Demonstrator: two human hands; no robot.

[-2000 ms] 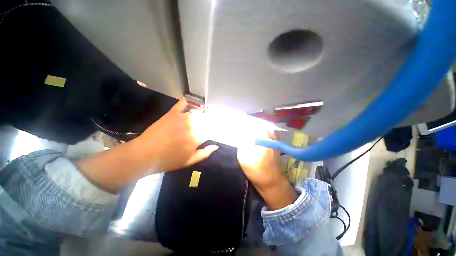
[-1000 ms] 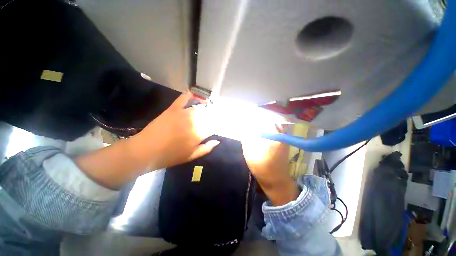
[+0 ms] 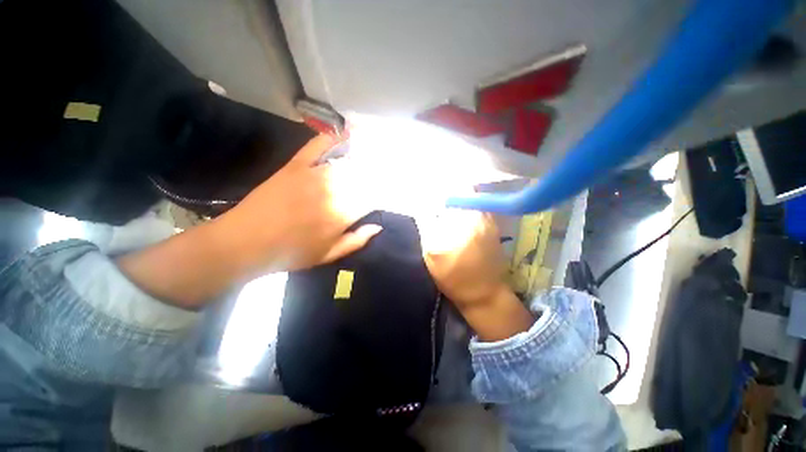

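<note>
A black garment piece (image 3: 358, 340) with a yellow number sticker (image 3: 344, 284) hangs toward me over the table's front edge. A pale seam line runs along its right side and lower end. My left hand (image 3: 292, 207) lies on its upper left part, thumb along the cloth. My right hand (image 3: 468, 256) is at its upper right corner, fingers bent onto the cloth. Both hands' fingertips are lost in the white glare under the sewing machine head (image 3: 398, 62), so the needle and the cloth edge there are hidden.
Stacked black pieces (image 3: 79, 159) with a yellow sticker lie left of the machine. A thick blue hose (image 3: 619, 132) crosses the upper right. Yellow tape (image 3: 532, 252), a black cable (image 3: 610, 340), a white-framed tablet (image 3: 778, 159) and dark cloth (image 3: 703, 344) are at the right.
The view has shifted, so the machine's red marks look larger and its round hole has left the picture. More of the tablet shows. Both hands stay at the cloth's upper end, which sits slightly higher in view.
</note>
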